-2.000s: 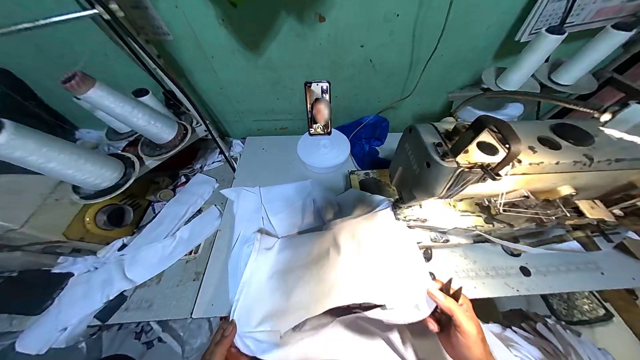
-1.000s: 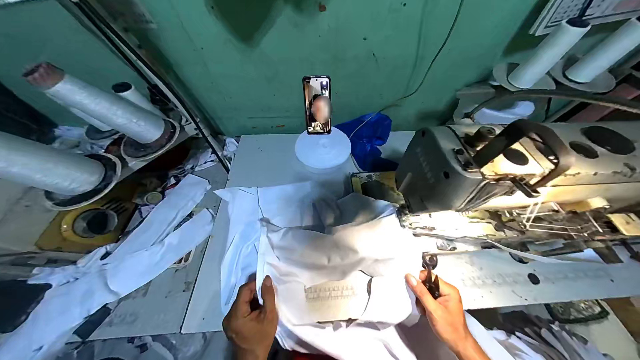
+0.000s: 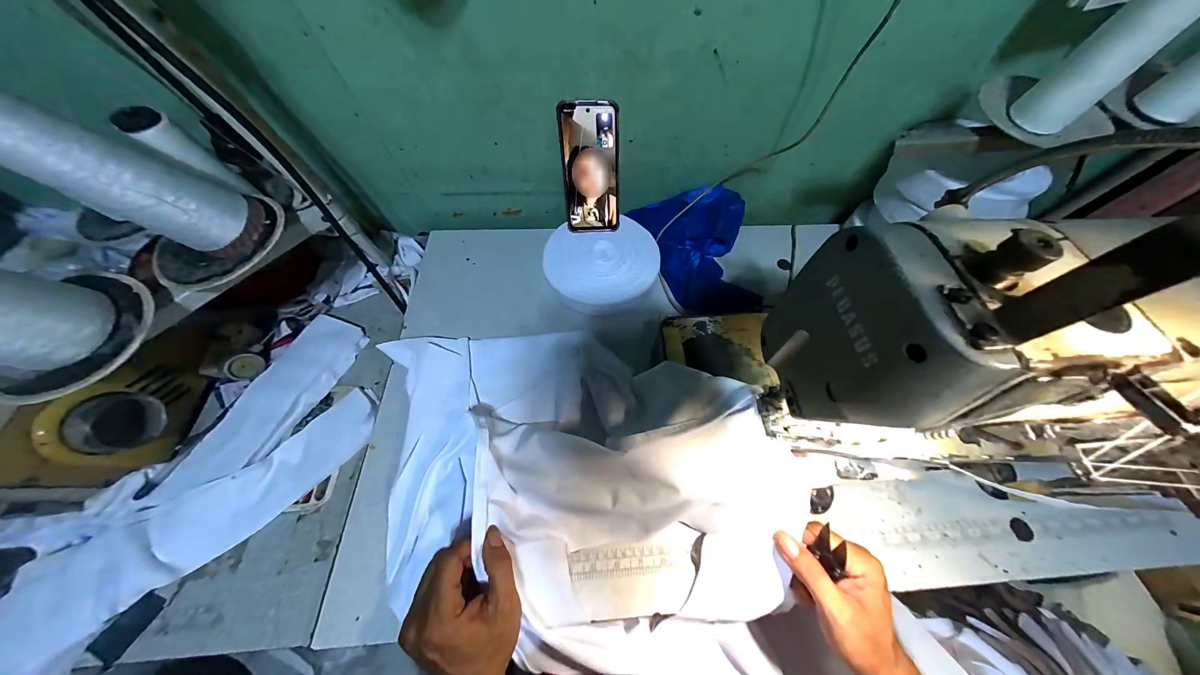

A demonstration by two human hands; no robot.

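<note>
White fabric (image 3: 600, 478) lies in folds over the table beside the overlock-type sewing machine (image 3: 853, 328). My left hand (image 3: 464, 605) pinches its left edge between thumb and fingers. On the right, my right hand (image 3: 839, 595) grips the fabric's other edge with thumb and forefinger, and small dark thread snips (image 3: 829, 553) are tucked in the same hand. Between my hands, the machine bed's printed measuring scale (image 3: 619, 562) shows within an opening of the cloth. The fabric's far right part lies up against the machine head; the needle area is hidden.
A phone (image 3: 590, 167) stands upright behind a round white roll (image 3: 601, 264), near a blue plastic bag (image 3: 694, 244). Large thread cones (image 3: 122, 178) and long white fabric strips (image 3: 253, 450) occupy the left. Stacked cloth pieces (image 3: 1031, 633) lie low on the right.
Two seconds ago the cloth covered the scale; it has since come into view in the opening. Both hands have moved inward and up along the cloth, then stayed about where they were a second ago.
</note>
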